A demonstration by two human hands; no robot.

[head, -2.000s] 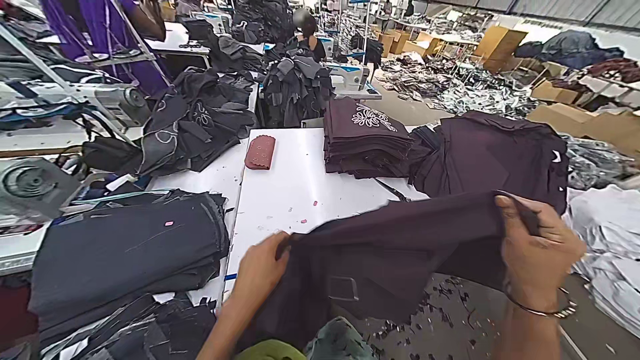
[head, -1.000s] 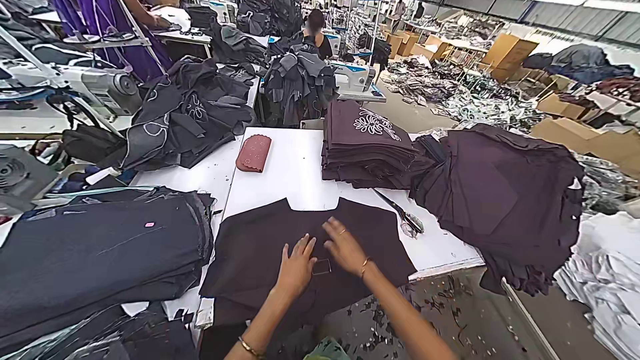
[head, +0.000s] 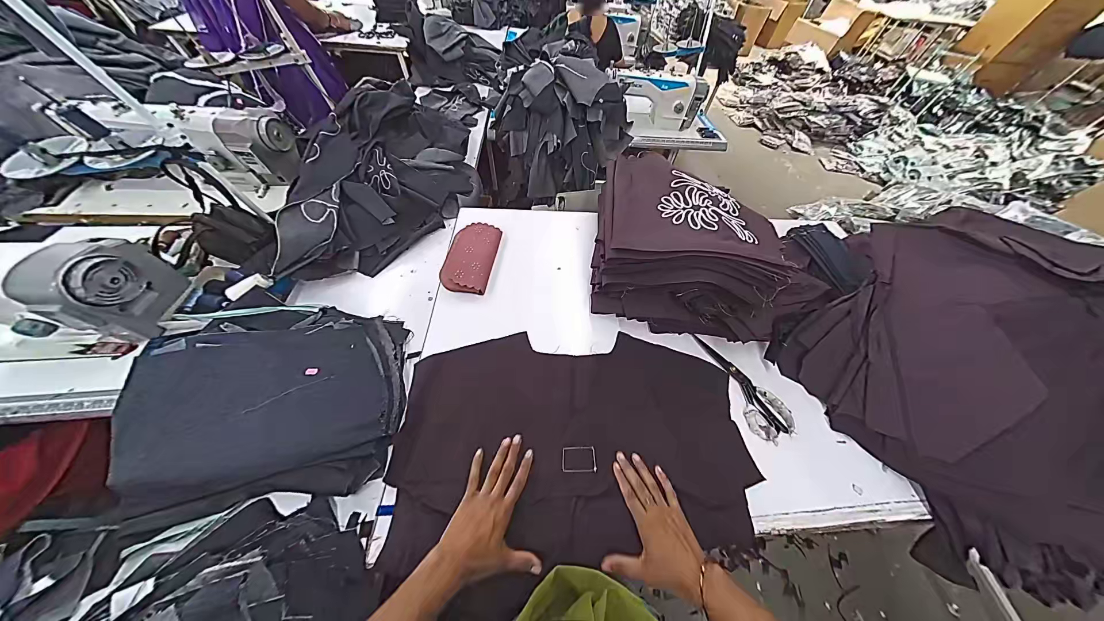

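Observation:
A dark maroon garment panel (head: 552,397) lies spread on the white table (head: 535,310), with a notched neckline at its far edge and a small stitched square near its middle. Flat on the cloth, fingers apart, rests my left hand (head: 493,513), left of the square. My right hand (head: 651,517) lies the same way on the other side. Neither hand grips anything. Fabric scissors (head: 755,397) with dark handles are just right of the panel. Beyond the panel sits a red scalloped case (head: 472,258). A stack of folded maroon pieces (head: 681,250) with white embroidery stands behind to the right.
Maroon cloth (head: 966,345) hangs over the table's right side. Stacked dark grey fabric (head: 259,405) lies left, above scraps (head: 224,561). A sewing machine (head: 198,138) and heaped grey pieces (head: 379,181) stand behind. A person (head: 595,34) is farther back.
Two seconds ago both hands held the panel raised; one second ago it lay on the table with the hands close together. Now they are farther apart and nearer my body.

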